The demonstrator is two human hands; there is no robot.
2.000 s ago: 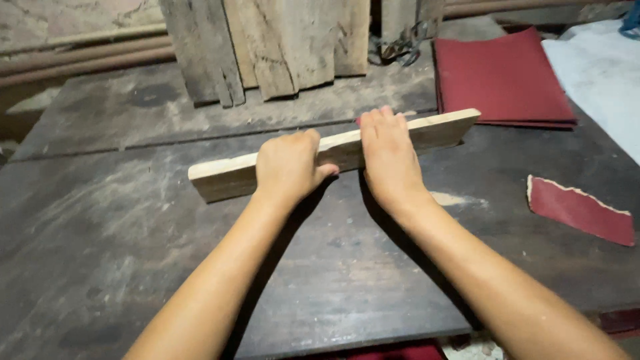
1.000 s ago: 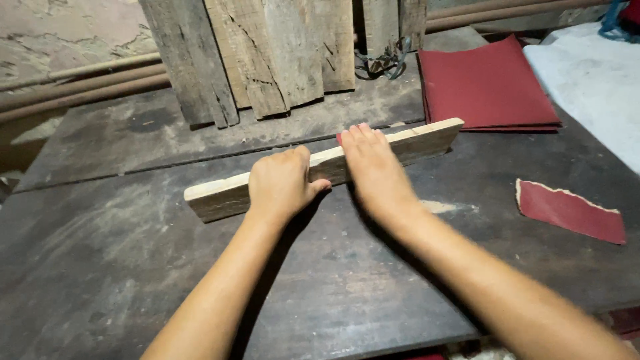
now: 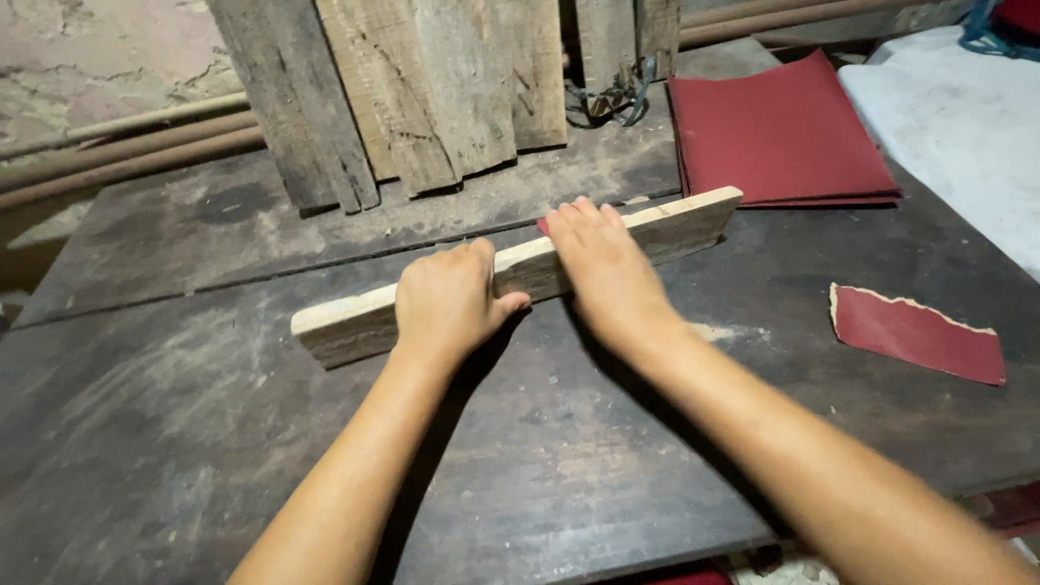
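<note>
A narrow wooden board (image 3: 682, 226) stands on its long edge on a dark wooden table (image 3: 520, 455), slanting up to the right. My left hand (image 3: 448, 301) grips it left of its middle, thumb on the near face. Over the top edge just right of that lies my right hand (image 3: 605, 272), pressing a piece of red sandpaper (image 3: 543, 227) to the edge; only a bit of the sheet shows by the fingertips, the rest is hidden. A torn strip of red sandpaper (image 3: 916, 334) lies on the table to the right.
Several weathered planks (image 3: 455, 81) lean at the back. Red sandpaper sheets (image 3: 780, 134) are stacked at the back right, beside a white cloth or sheet (image 3: 967, 122). A dark tangled cord or wire (image 3: 642, 101) lies near the planks. Pipes (image 3: 138, 154) run along the wall.
My right hand has shifted slightly left along the board's top edge since the oldest frame, closer to my left hand. My left hand still holds the board.
</note>
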